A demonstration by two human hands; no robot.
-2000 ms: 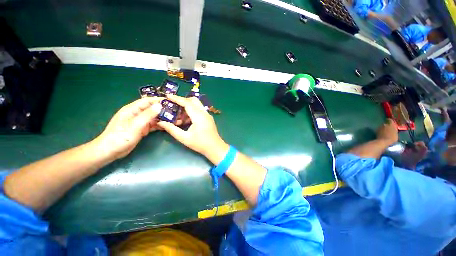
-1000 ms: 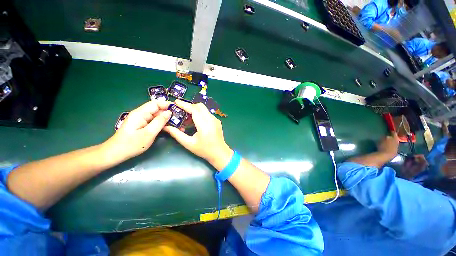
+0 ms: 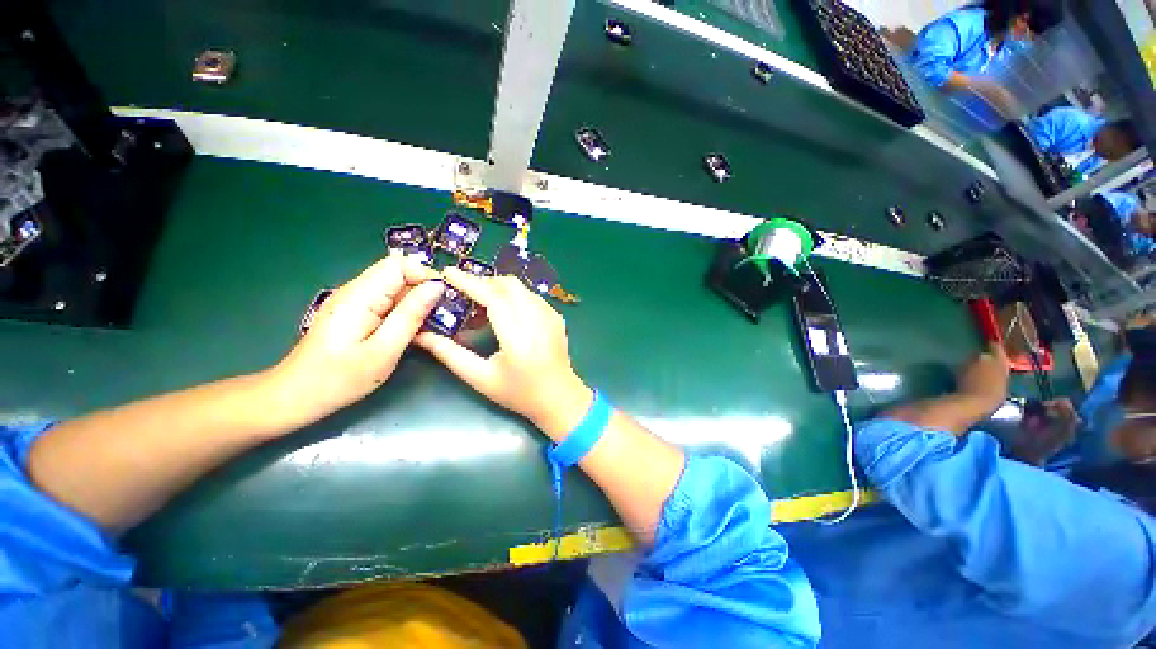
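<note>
A small dark watch module (image 3: 448, 311) with silvery patches is held between the fingertips of both hands. My left hand (image 3: 349, 332) grips it from the left, my right hand (image 3: 513, 332) from the right; the fingers cover its edges. Two more modules lie just beyond the fingers, one at the left (image 3: 407, 238) and one beside it (image 3: 456, 235). Another dark module (image 3: 477, 268) shows partly behind my right fingers. The edge of one more (image 3: 317, 304) shows left of my left hand. Dark flex cables (image 3: 526, 265) with orange tails lie right of the modules.
A white rail (image 3: 634, 205) and upright post (image 3: 527, 89) stand beyond the hands. Spaced modules lie on the green conveyor (image 3: 380, 76). A black fixture (image 3: 89, 241) is at far left. A green-rimmed spool (image 3: 777, 246) and black slab (image 3: 827, 342) with white cable are right. A neighbour's arm (image 3: 951, 406) is at right.
The view has shifted slightly, and the loose modules appear further from the left edge. Both hands stay on the held module, with small finger movements. Modules on the conveyor appear shifted left.
</note>
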